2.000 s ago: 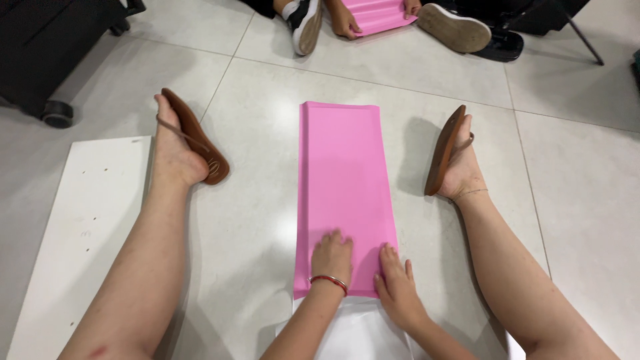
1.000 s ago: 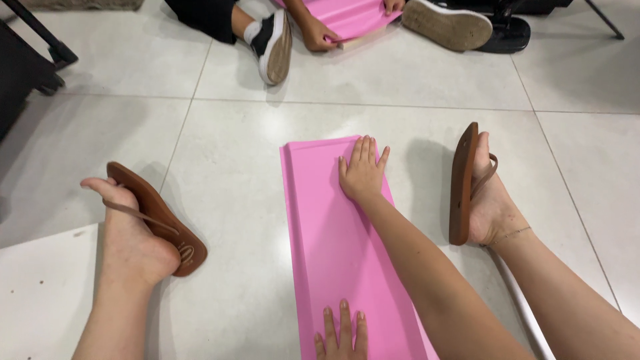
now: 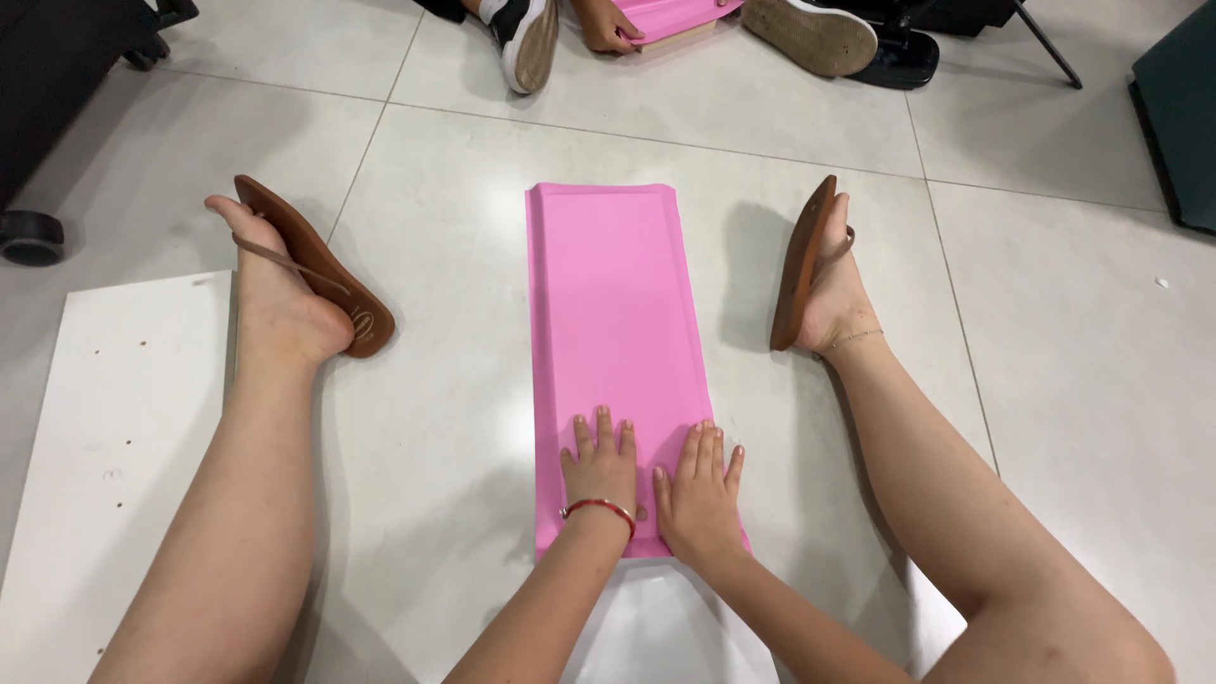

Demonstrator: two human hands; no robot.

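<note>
A long pink sheet point(image 3: 617, 294), seemingly wrapped over a flat board, lies lengthwise on the tiled floor between my outstretched legs. My left hand point(image 3: 600, 470), with a red bracelet at the wrist, rests flat on its near part with fingers apart. Beside it, my right hand point(image 3: 701, 494) lies palm down across the near right edge of the pink sheet. Neither hand grips anything. Under my forearms, a glossy white sheet point(image 3: 670, 627) meets the near end of the pink one.
A white board with small holes point(image 3: 123, 418) lies under my left leg. A black wheeled item point(image 3: 57, 85) stands at the left. Across from me, another person's hand point(image 3: 605, 26) holds a pink sheet near a sneaker point(image 3: 530, 43). A dark green object point(image 3: 1178, 123) is at the right.
My right hand has come back from the far end of the pink sheet to its near right edge. More of my left hand shows now. The view has shifted.
</note>
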